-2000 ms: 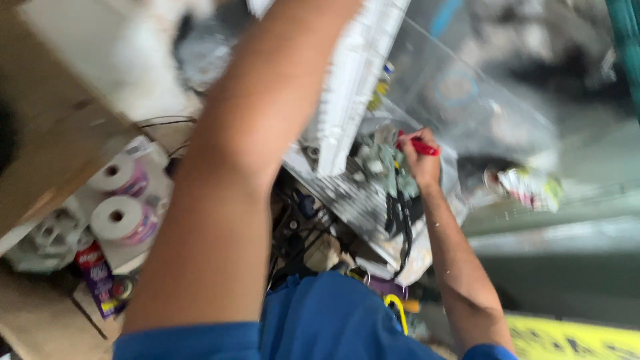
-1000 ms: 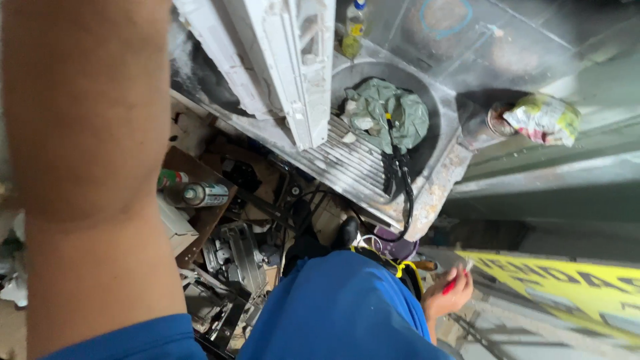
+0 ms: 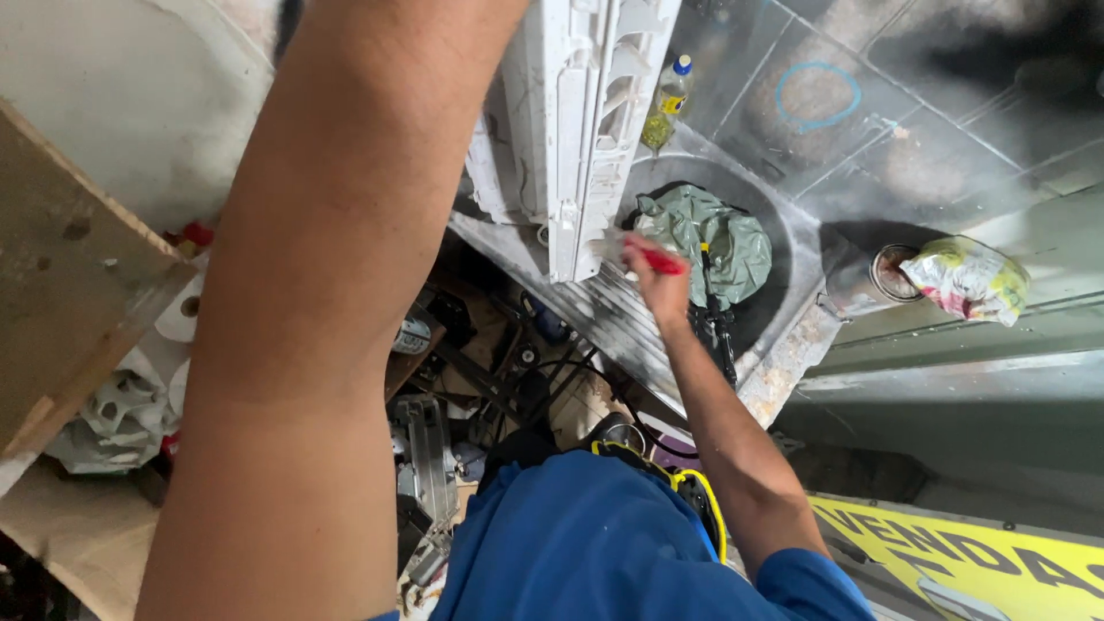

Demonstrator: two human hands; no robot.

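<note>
My right hand (image 3: 657,280) is closed around the red handle of a brush (image 3: 660,257), whose blurred head is at the lower end of a white plastic appliance part (image 3: 576,155). This long, ribbed part stands over the drainboard of a metal sink (image 3: 642,323). My left forearm crosses the view and runs past the top edge, so my left hand is out of sight. A grey-green plastic bag (image 3: 729,246) with a black strap or cable lies in the basin, just right of my right hand. Behind the part stands a clear bottle with a blue cap (image 3: 668,103), holding some yellow liquid.
An open can (image 3: 895,272) and a patterned plastic packet (image 3: 970,280) are at the right by the wall. Metal parts (image 3: 431,457), cables and a spray can (image 3: 412,336) crowd the area below the sink. A wooden board (image 3: 78,267) and paper rolls (image 3: 178,319) are at the left.
My right hand has moved from low beside my body up to the white part, with the red-handled brush still in it. The view has shifted.
</note>
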